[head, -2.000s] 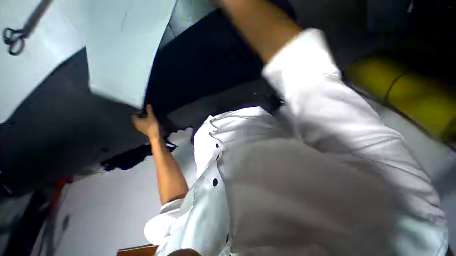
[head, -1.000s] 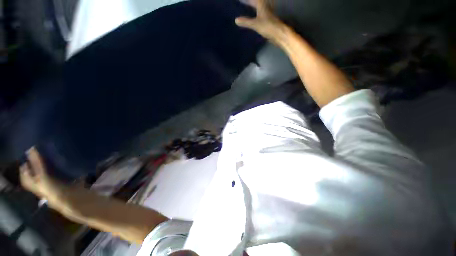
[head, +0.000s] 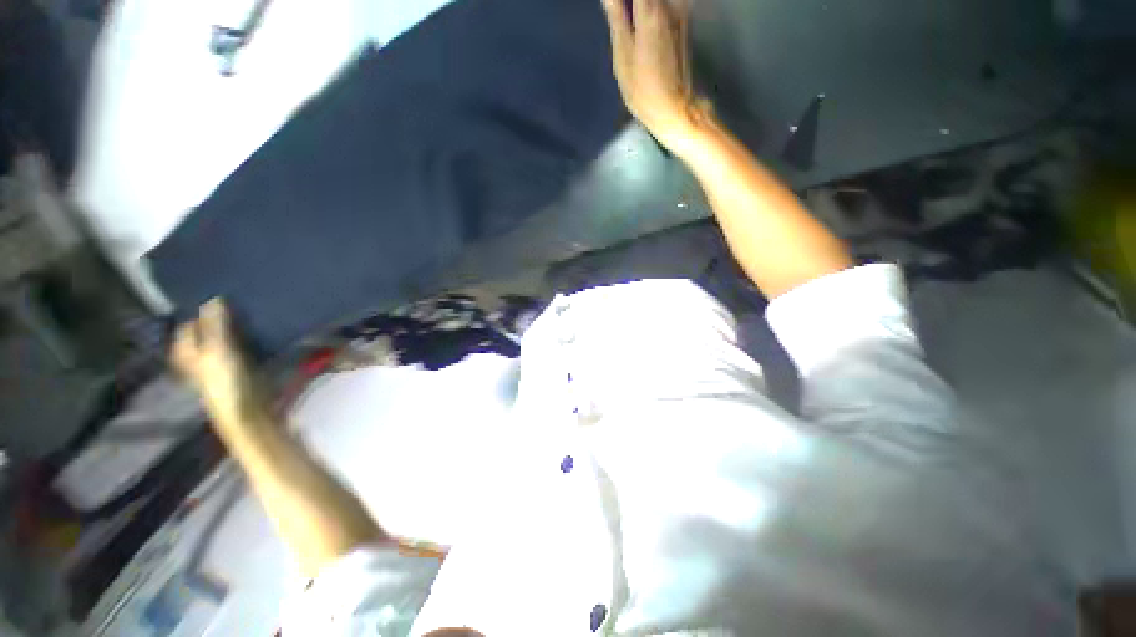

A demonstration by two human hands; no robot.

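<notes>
Dark navy cloth (head: 411,162) lies across the grey table, with a few soft folds near its right part. White fabric (head: 162,149) lies beyond it, along its far edge. Shears (head: 227,47) lie on the white fabric at the upper left, blurred. My left hand (head: 209,355) is at the left end of the navy cloth, blurred; whether its fingers grip the edge cannot be told. My right hand (head: 654,62) rests at the cloth's right end, fingers extended and somewhat apart, close to the picture's top edge.
Dark and white scraps (head: 461,326) are piled along the table's near edge, and more lie at the right (head: 947,205). A small dark snippet (head: 807,134) is on the grey tabletop (head: 872,75). A blurred yellow roll (head: 1109,218) is at the right edge. A small red thing (head: 319,362) lies near my left forearm.
Both hands have come to opposite ends of the navy cloth. Since a second ago the left hand shows further right and higher. The shears show again at the upper left as the view shifted.
</notes>
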